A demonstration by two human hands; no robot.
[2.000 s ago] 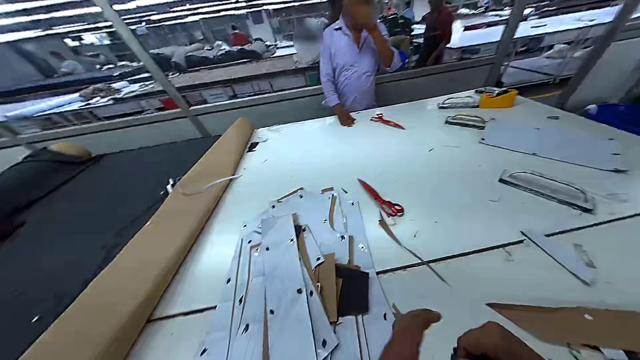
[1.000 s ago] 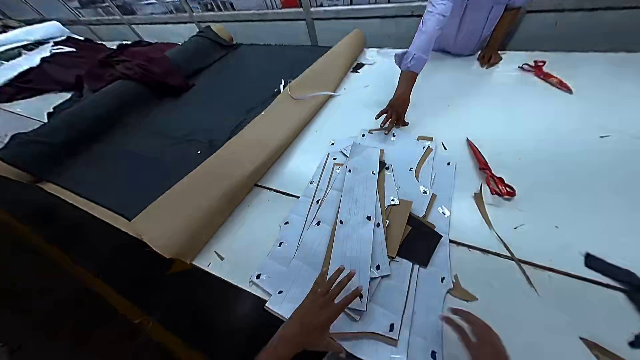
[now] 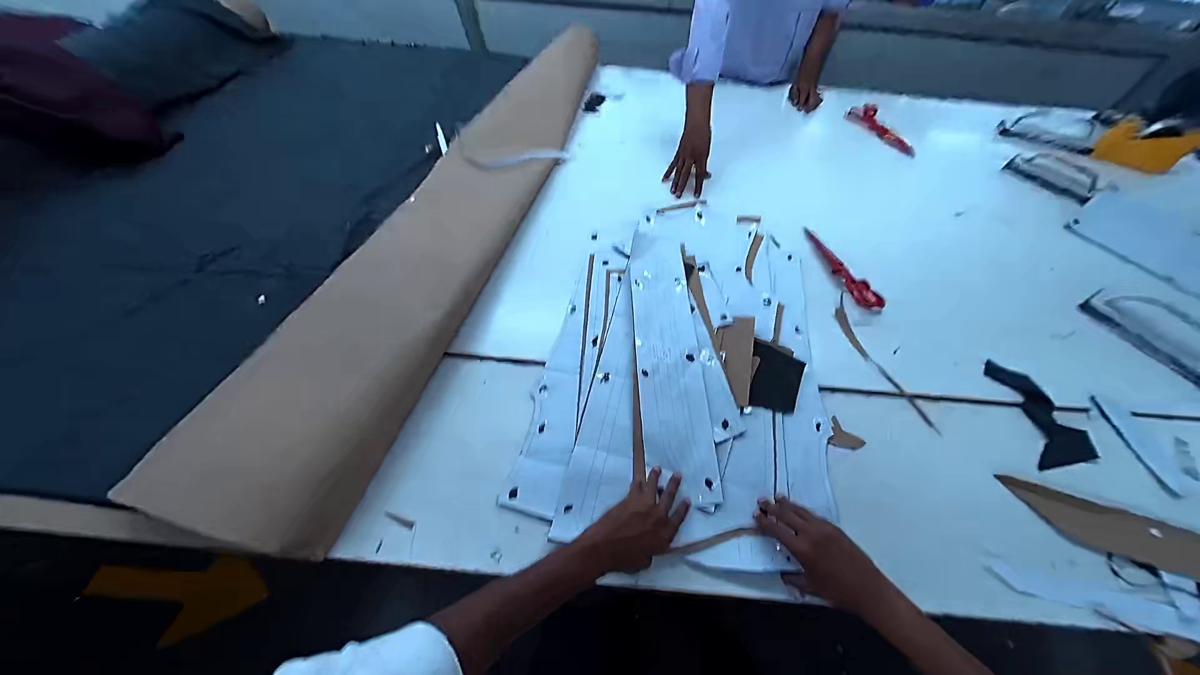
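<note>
White paper pattern pieces (image 3: 670, 375) with dark marks lie overlapped in a pile on the white cutting table, brown and black scraps among them. My left hand (image 3: 637, 525) rests with spread fingers on the lower ends of the middle pieces. Over the lower right pieces is my right hand (image 3: 820, 548), its fingertips on the paper; whether it grips an edge cannot be told. A thin brown strip (image 3: 717, 541) runs between the two hands. A black square piece (image 3: 777, 376) lies on the pile. Red-handled scissors (image 3: 847, 272) lie right of it.
A brown paper roll (image 3: 403, 309) slants along dark fabric (image 3: 187, 234) at left. Across the table a person's hand (image 3: 691, 161) reaches toward the pile's top. More red scissors (image 3: 879, 129), metal-framed weights (image 3: 1050, 173), a black scrap (image 3: 1042, 412) and brown offcuts (image 3: 1106, 525) lie right.
Both my hands have come onto the lower part of the pile. The other person's hand, near the far edge two seconds ago, has reached toward the pile's top. The view has tilted down.
</note>
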